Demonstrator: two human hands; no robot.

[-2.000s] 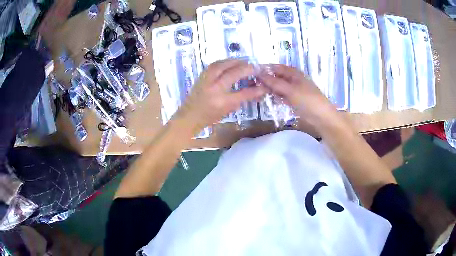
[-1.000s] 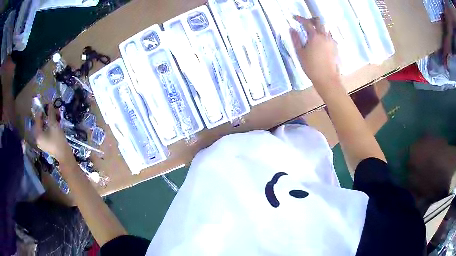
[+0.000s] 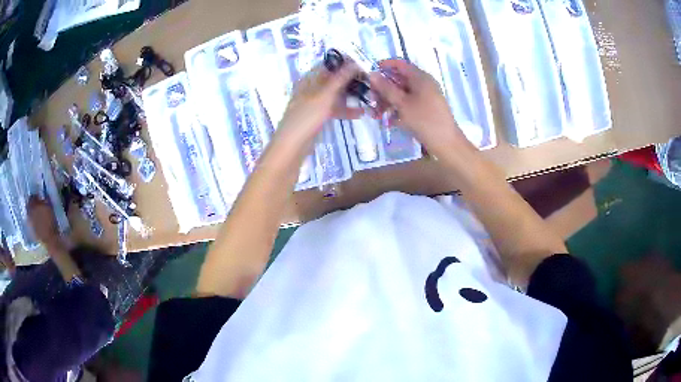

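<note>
My left hand (image 3: 317, 93) and my right hand (image 3: 417, 101) are close together above the row of blister trays (image 3: 522, 86). Between them is a bundle of a black cable (image 3: 362, 91), shiny clear bags (image 3: 321, 26) and a thin long bagged part (image 3: 364, 56). My left hand closes around the cable side. My right fingers pinch the long bagged part near its lower end. The fingertips and bag edges are blurred. Trays lie side by side, some overlapping, with small bagged parts in their end pockets; several hold clear-bagged pieces in their channels.
A parts pile (image 3: 112, 142) of black cables and shiny bags lies on the brown bench (image 3: 216, 21) at the left. Another person's hand (image 3: 43, 220) is beside stacked trays at the far left. The bench's near edge runs in front of my white apron (image 3: 373, 298).
My left hand has moved from the parts pile to the middle, and my right hand has come back from the right-hand trays. A bundle of cable and bags now shows between them. The view has shifted.
</note>
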